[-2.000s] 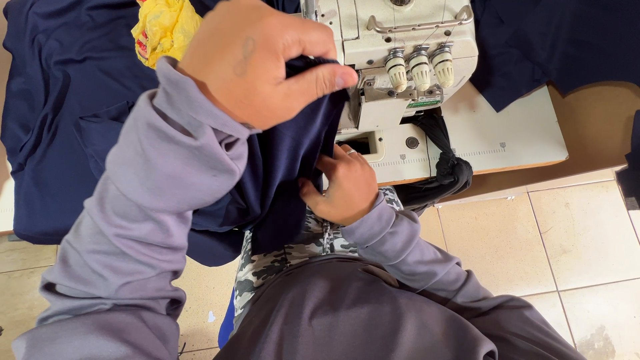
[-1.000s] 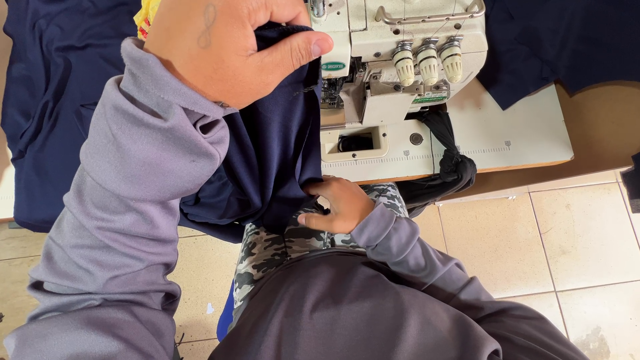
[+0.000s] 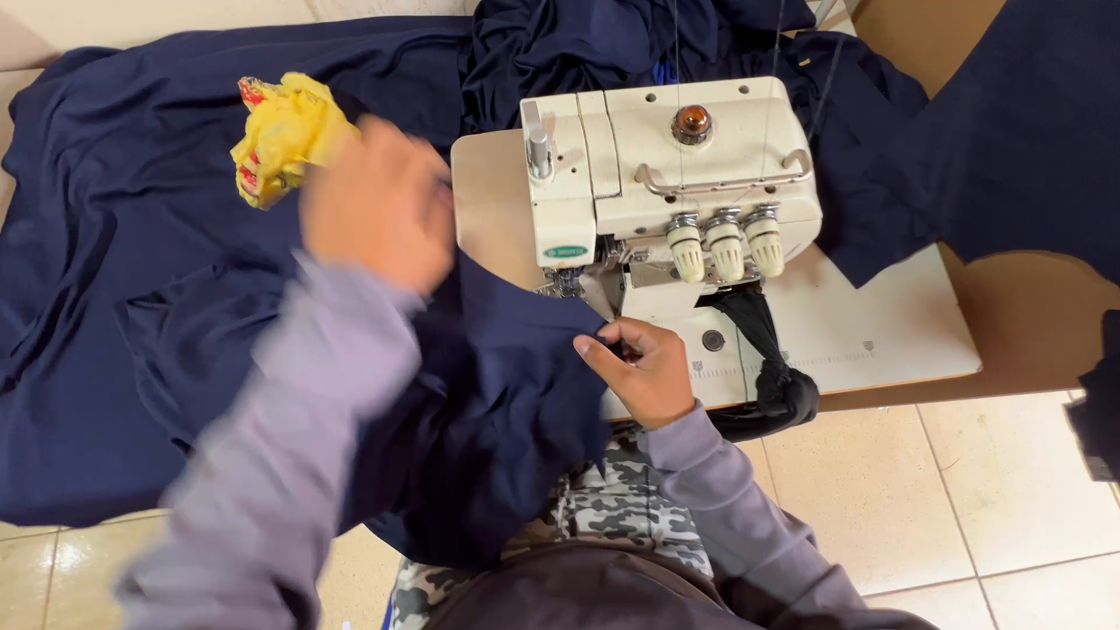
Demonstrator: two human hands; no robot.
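A navy fabric piece [image 3: 525, 350] hangs from the machine's left side over my lap. My right hand [image 3: 647, 363] pinches its upper right corner between thumb and fingers, just below the presser foot area of a white overlock sewing machine [image 3: 665, 140]. My left hand [image 3: 381, 206], blurred, is raised over the fabric to the left of the machine, beside a crumpled yellow plastic bag [image 3: 289, 136]; whether its fingers hold anything cannot be told. Three cream thread tension knobs [image 3: 724, 245] face me on the machine's front.
More navy fabric [image 3: 114, 289] spreads over the left side, with heaps behind the machine and navy pieces [image 3: 1024, 149] at the right. A knotted black cloth [image 3: 779, 385] hangs at the front edge of the white machine table [image 3: 884, 324]. Tiled floor lies below.
My left hand has moved away from the fabric edge it gripped, leftward of the machine. My right hand has risen from my lap to the machine's front with a fabric corner. The view now shows more of the machine.
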